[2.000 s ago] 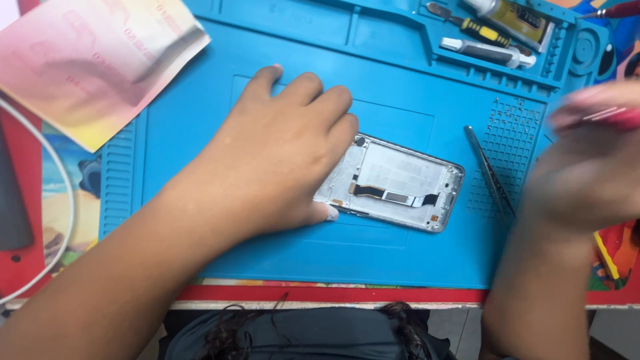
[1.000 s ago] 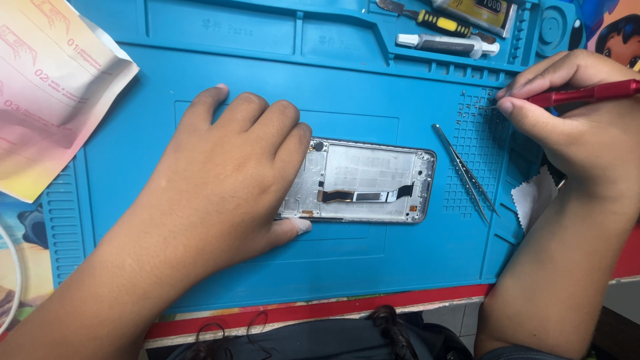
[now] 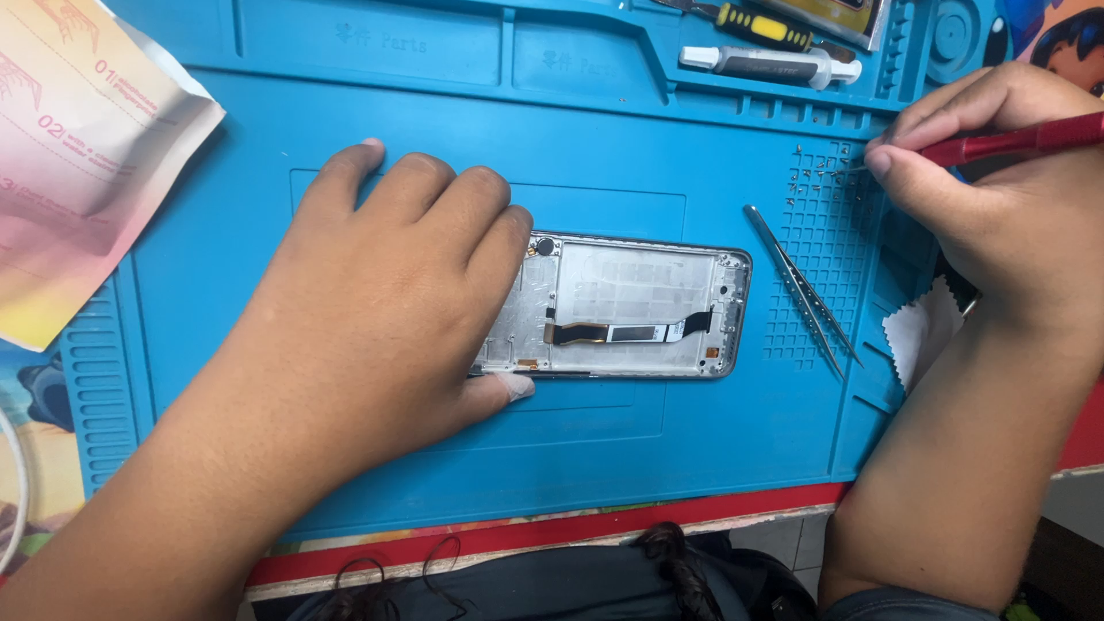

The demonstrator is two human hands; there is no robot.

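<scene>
A smartphone frame point(image 3: 638, 285) with a flex cable point(image 3: 634, 333) across it lies on a blue silicone repair mat point(image 3: 552, 466). My left hand point(image 3: 388, 267) covers its left end, the thumb along the near edge and the fingers over the far edge. My right hand point(image 3: 992, 164) holds a red pen-shaped tool point(image 3: 1018, 142), its thin tip over small screws point(image 3: 819, 172) at the top of the mat's grid. Metal tweezers point(image 3: 804, 291) lie on the mat between the phone frame and my right forearm.
A syringe point(image 3: 768, 66) and a yellow-and-black handled tool point(image 3: 766, 26) lie in the mat's far trays. A printed sheet point(image 3: 95, 147) overlaps the mat's left corner. A white cloth scrap point(image 3: 923, 332) lies beside my right forearm. A white cable point(image 3: 19, 492) runs at far left.
My right hand, blurred two seconds ago, has come to the screws at the grid with the red tool. My left hand stays on the phone frame. The view has shifted.
</scene>
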